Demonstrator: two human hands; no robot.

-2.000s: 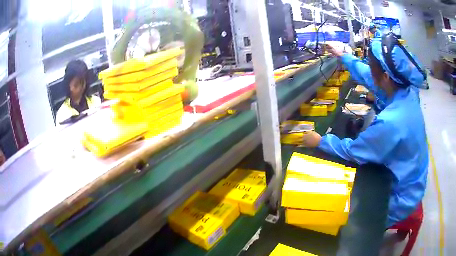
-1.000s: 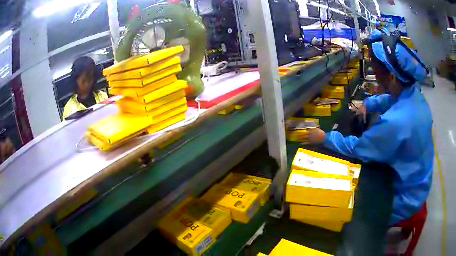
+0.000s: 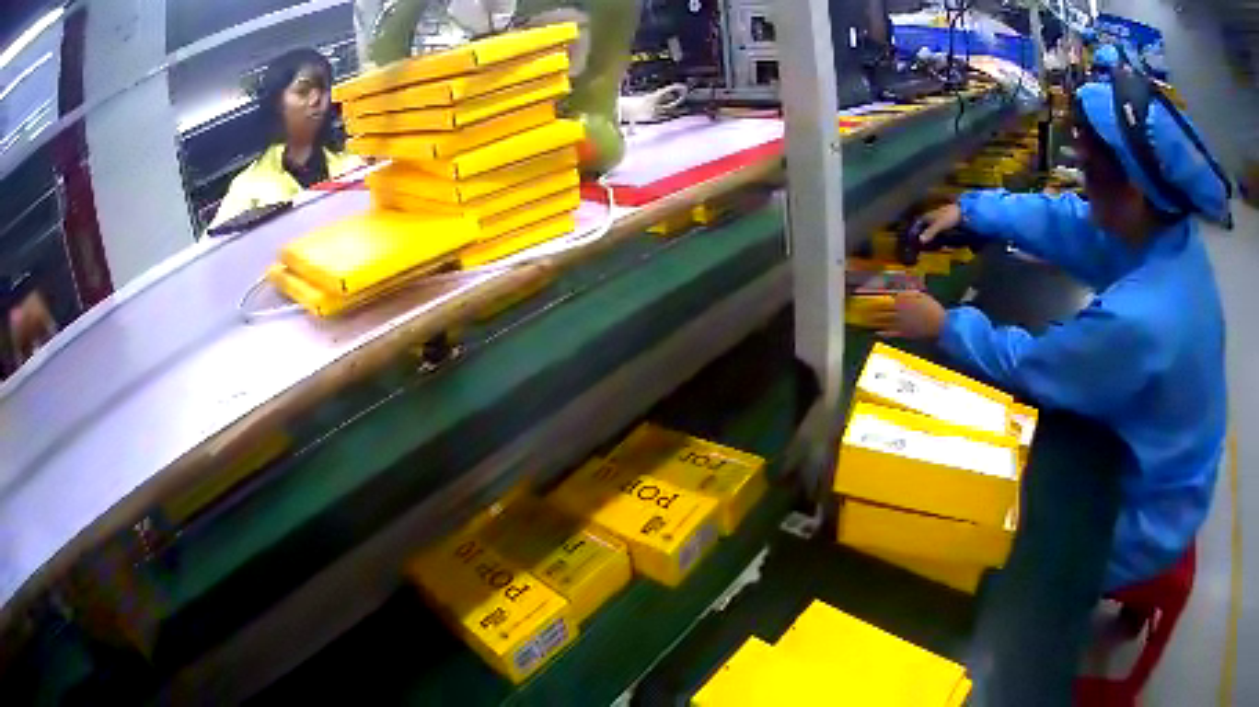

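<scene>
Neither of my hands is in the picture. Nearest in front, several yellow phone gift boxes with black POP 10 print (image 3: 638, 506) lie flat on the green conveyor belt (image 3: 552, 680) below the shelf. One at the left end (image 3: 490, 601) shows a white barcode label on its end. Plain yellow boxes (image 3: 842, 666) are cut off by the bottom edge. Open yellow box bases with white insides (image 3: 928, 477) are stacked to the right of the white post. A tall stack of flat yellow boxes (image 3: 476, 173) stands on the white shelf.
A white post (image 3: 817, 207) rises between the shelf and the side bench. A person in blue workwear (image 3: 1125, 332) sits at right on a red stool (image 3: 1163, 622), hands at a box. Another person in yellow-green (image 3: 283, 145) is behind the shelf. A white cable loops beside the stack.
The view has shifted, so the shelf stack sits higher and further right. More of the plain yellow boxes shows at the bottom. The blue-clad person's far hand now holds a dark object near the box.
</scene>
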